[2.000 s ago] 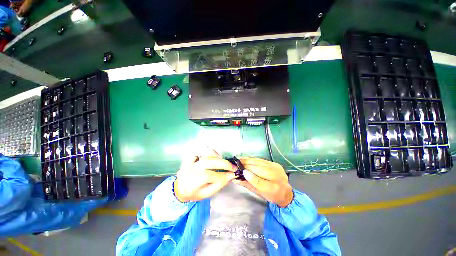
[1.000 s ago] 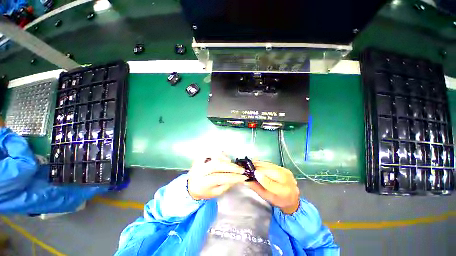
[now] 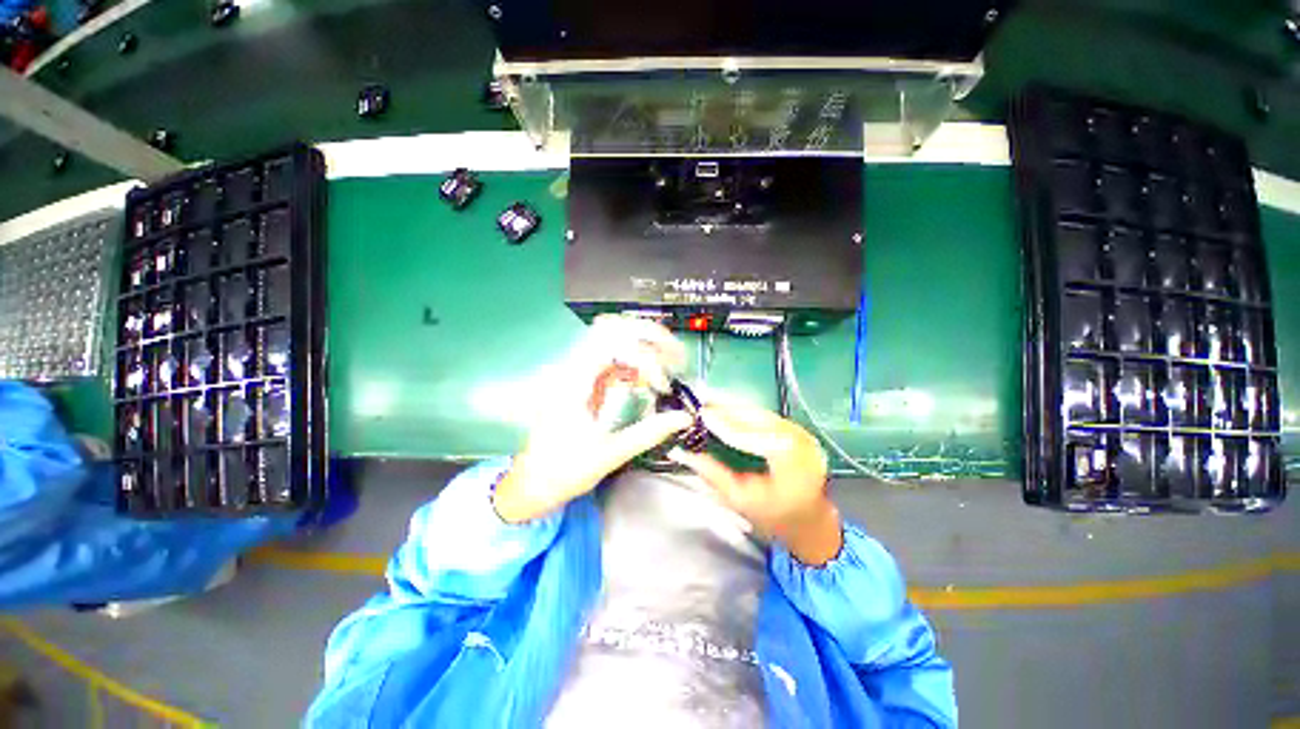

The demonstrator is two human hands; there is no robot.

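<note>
A small black camera unit (image 3: pixel 684 416) is held between my two hands, in front of the test box and above the bench's front edge. My left hand (image 3: pixel 592 413) holds it from the left, its fingers raised and overexposed. My right hand (image 3: pixel 763 463) grips it from the right with thumb and fingers. The fingers hide much of the unit. The black test box (image 3: pixel 713 257) sits behind my hands, with a red switch or light and connectors on its front edge.
The right blister tray (image 3: pixel 1155 313) holds one unit in a front pocket. The left blister tray (image 3: pixel 214 342) is beside a neighbour's blue sleeve (image 3: pixel 57 470). Two loose units (image 3: pixel 518 222) lie left of the box. A blue stick (image 3: pixel 861 349) and thin wires (image 3: pixel 912 467) lie to the right.
My left hand has moved up and its fingers have spread around the unit. The unit is a little nearer the test box. The camera view has shifted.
</note>
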